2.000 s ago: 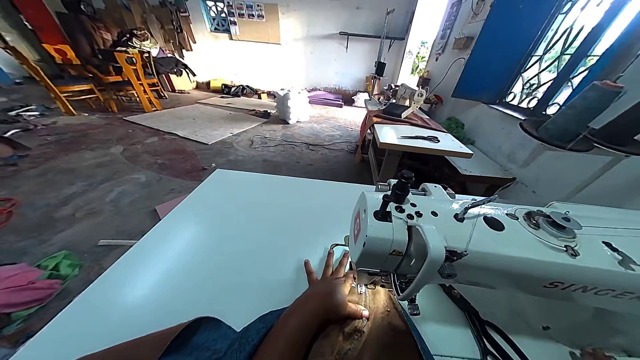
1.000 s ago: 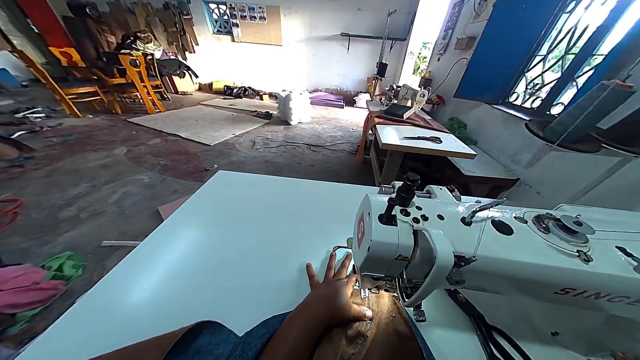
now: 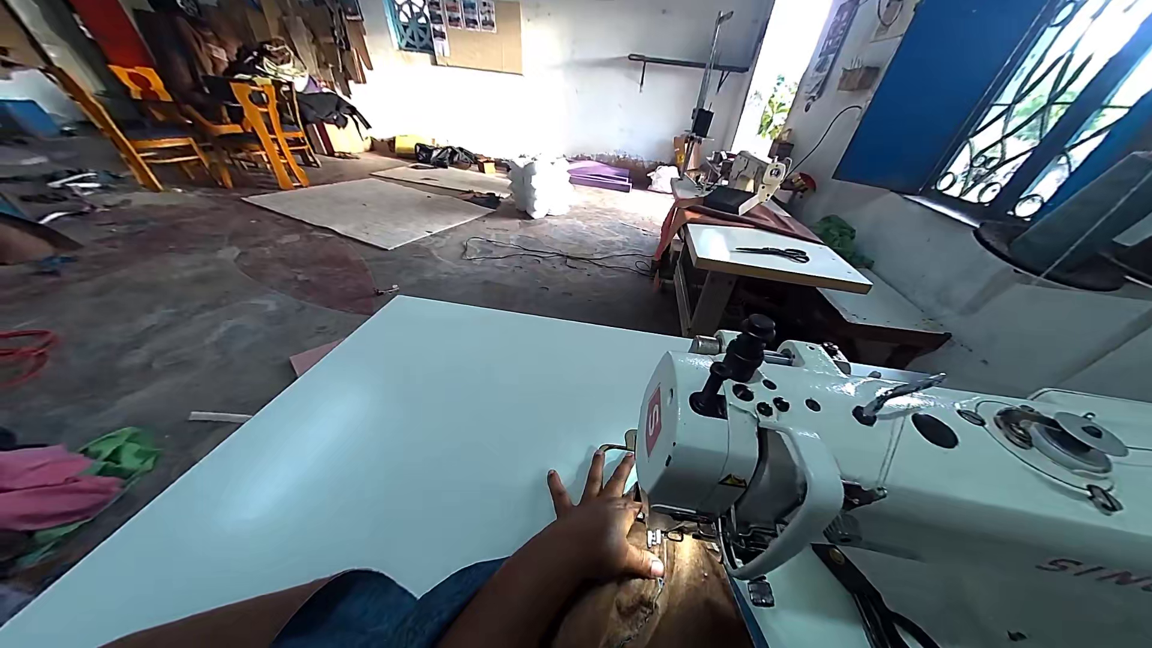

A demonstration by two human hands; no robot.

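A white Singer sewing machine (image 3: 765, 450) stands on a pale tabletop (image 3: 432, 405). Brown fabric (image 3: 693, 585) with a seam lies at its lit presser foot (image 3: 655, 537). My left hand (image 3: 598, 531) rests on this fabric just left of the foot, fingers spread forward and thumb beside the seam. Blue denim (image 3: 360, 607) lies at the bottom edge and along the brown fabric's right side. My right hand cannot be made out. Black-handled scissors (image 3: 864, 589) lie under the machine arm, right of the needle area.
Behind stands a second table (image 3: 774, 256) with scissors (image 3: 774, 254) on it and another sewing machine (image 3: 751, 175) beyond. Thread cones (image 3: 1080, 216) are at the right. Wooden chairs (image 3: 261, 135) stand back left; pink cloth (image 3: 54, 486) and green cloth (image 3: 121, 453) lie low left.
My left hand stays on the brown fabric beside the presser foot, fingers spread as before. Nothing has plainly been taken hold of or let go.
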